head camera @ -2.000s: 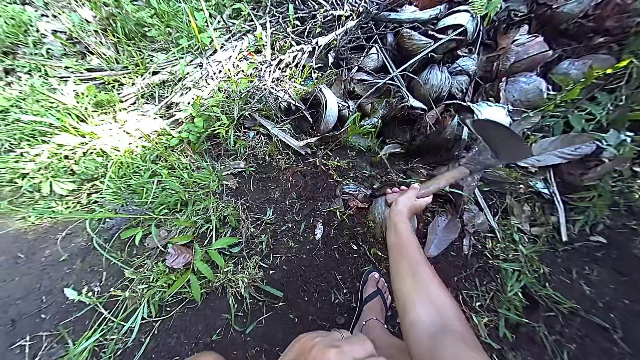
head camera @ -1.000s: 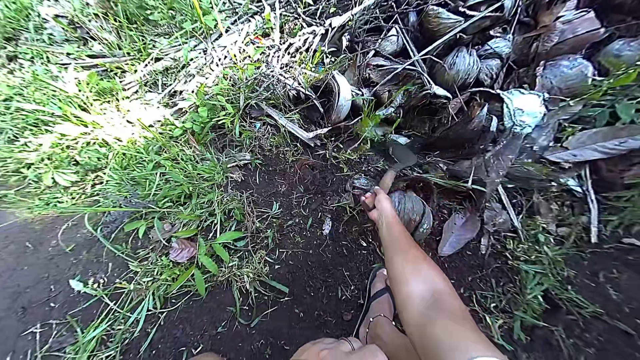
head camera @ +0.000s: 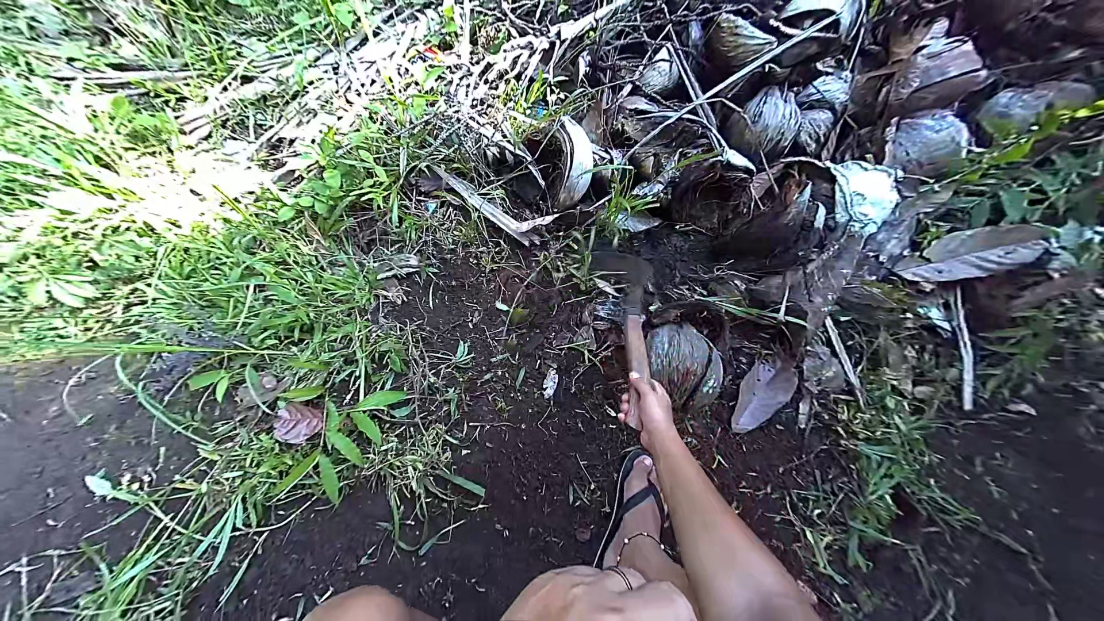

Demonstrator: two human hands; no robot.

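My right hand (head camera: pixel 645 404) is closed around the wooden handle (head camera: pixel 636 354) of a short tool. The tool's dark metal blade (head camera: pixel 628 274) is blurred and points away from me, low over the soil beside the husk pile; its edge cannot be made out. Just right of the handle, a rounded coconut husk (head camera: pixel 681 362) lies on the ground. A dry leaf (head camera: pixel 764 394) is to the right of that husk. My left hand cannot be made out; bare knees show at the bottom edge.
A heap of old coconut husks (head camera: pixel 763 121) and twigs fills the upper right. Grass (head camera: pixel 285 285) and weeds cover the left side, around dark bare soil (head camera: pixel 535 483). My foot in a black flip-flop (head camera: pixel 636 509) stands just below my right hand.
The blade was raised to the right of my hand two seconds ago; it has swung left and down, and now points away from me. My right hand has stayed on the handle.
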